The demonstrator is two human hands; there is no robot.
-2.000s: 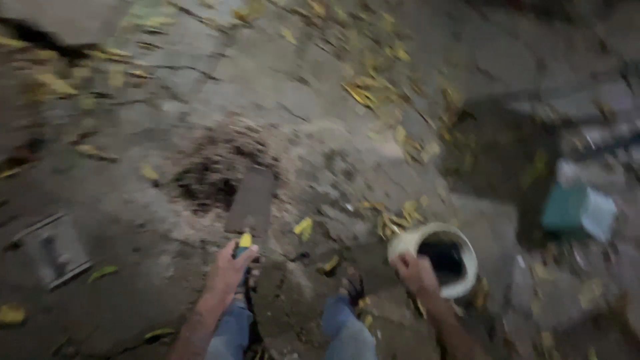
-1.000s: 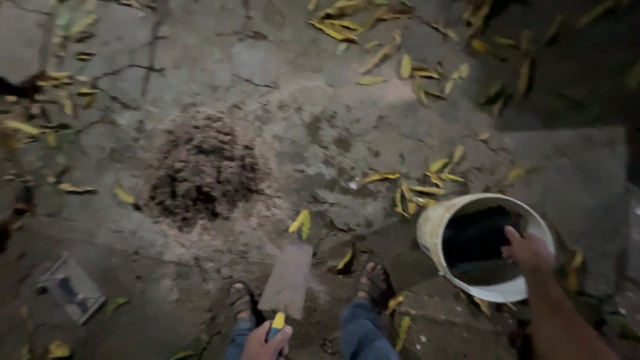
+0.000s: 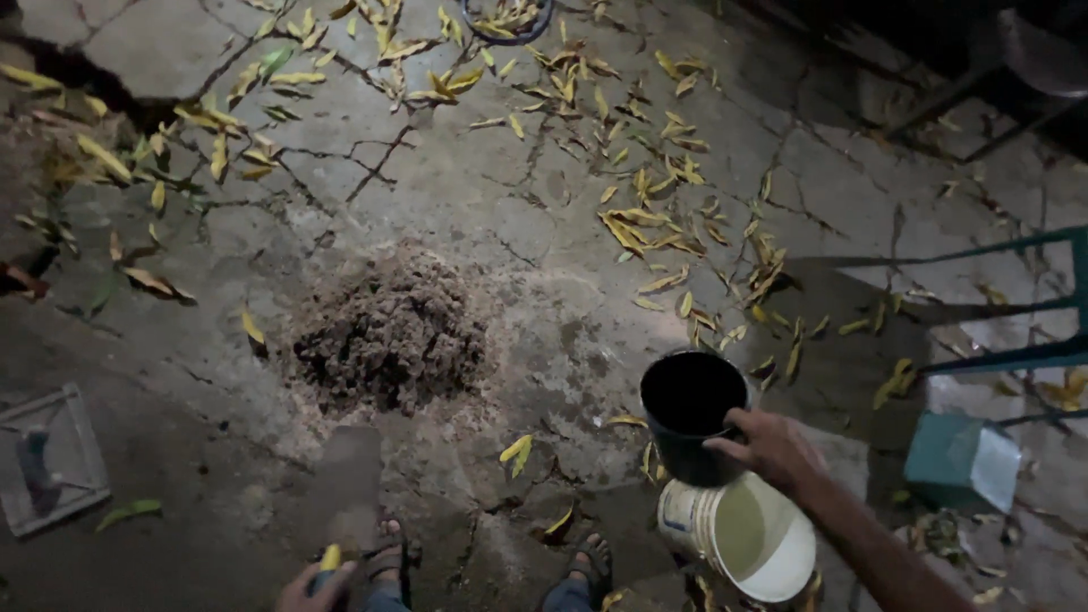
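My left hand (image 3: 316, 588), at the bottom edge, is closed around the yellow-ended handle of a flat-bladed trowel (image 3: 347, 480). The blade points toward a heap of crumbly, damp-looking mortar or soil (image 3: 395, 331) on cracked concrete. My right hand (image 3: 769, 446) grips the rim of a small black bucket (image 3: 693, 416), whose dark inside hides any contents. Below and partly behind it, a white plastic bucket (image 3: 769, 544) leans on its side with its mouth toward me; pale liquid seems to lie inside.
Yellow leaves (image 3: 642, 229) litter the floor. A teal and white block-like object (image 3: 960, 459) and green chair-like bars (image 3: 1020, 357) are at the right. A rectangular frame (image 3: 53, 459) lies at the left, and my sandaled feet (image 3: 591, 561) stand near the bottom.
The black bucket has come out of the white bucket, where my right hand was reaching before, and is now held above and left of it. My left hand keeps the trowel.
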